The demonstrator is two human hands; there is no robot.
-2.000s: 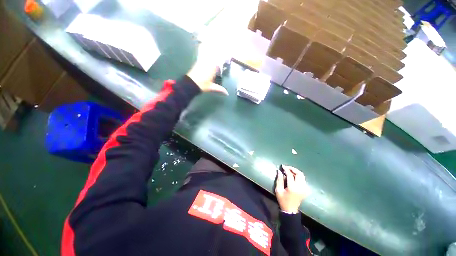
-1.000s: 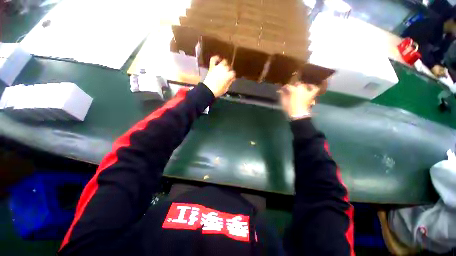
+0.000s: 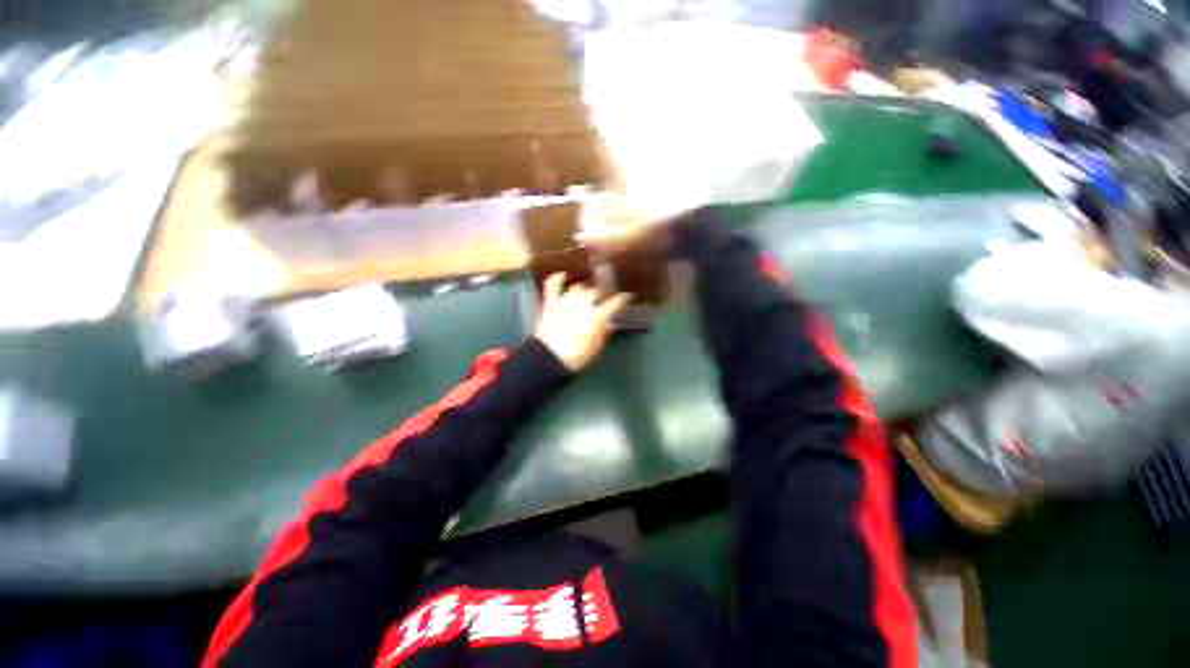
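An open carton with brown inner flaps stands at the front right corner of the carton batch. A second brown opening shows just right of it. My left hand grips the near side of these cartons. My right hand is strongly blurred at their upper right edge, and its grip cannot be made out. The open carton batch stands behind in dense rows with white fronts.
Two white stacks, probably leaflets and inserts, lie left of my hands. White packed boxes are at the far left edge. A large white box stands behind right. A person in grey sits at the right.
The view has swung right, so the batch and stacks appear further left. My hands have come closer together, and the cartons at them now stand forward of the batch front.
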